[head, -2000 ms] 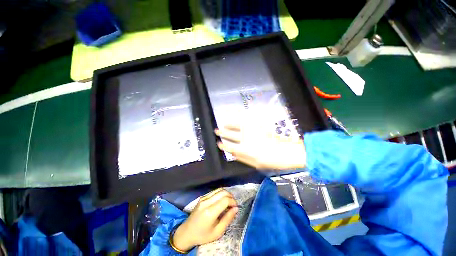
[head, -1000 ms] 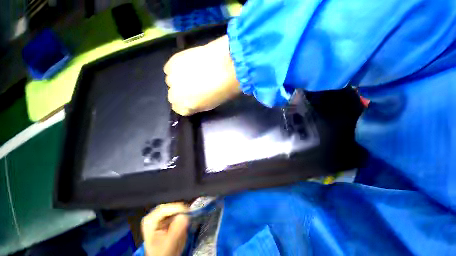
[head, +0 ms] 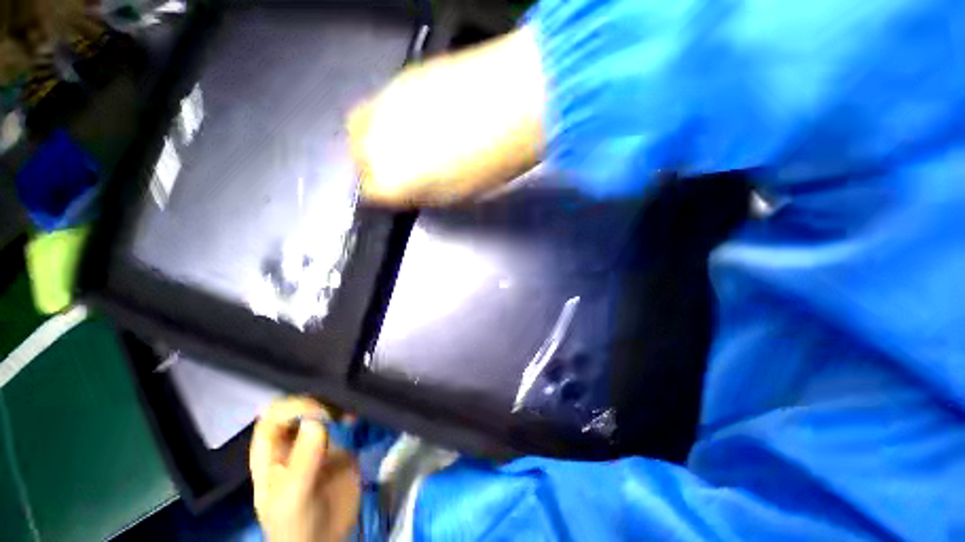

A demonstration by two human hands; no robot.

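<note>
A black foam tray (head: 349, 341) lies slanted across the view, above a second black tray (head: 186, 449) that shows at the lower left. In its two pockets are a left tablet (head: 228, 201) and a right tablet (head: 466, 307), both under shiny clear film, with dark camera lenses at their near ends. My right hand (head: 455, 127), blurred and overexposed, is closed on the tray's middle divider. My left hand (head: 304, 471) is at the tray's near edge with curled fingers; whether it touches the tray or holds anything is unclear.
Part of a tablet (head: 217, 400) shows in the lower tray. A blue parts bin (head: 58, 182) and the yellow-green mat (head: 55, 267) are at the far left. The green bench (head: 79, 423) with its white rail is at lower left. My blue right sleeve (head: 762, 95) covers the right side.
My right hand has moved from the right tablet to the divider and closed. The tray has lifted and turned, showing the lower tray. My left hand has shifted left in the view.
</note>
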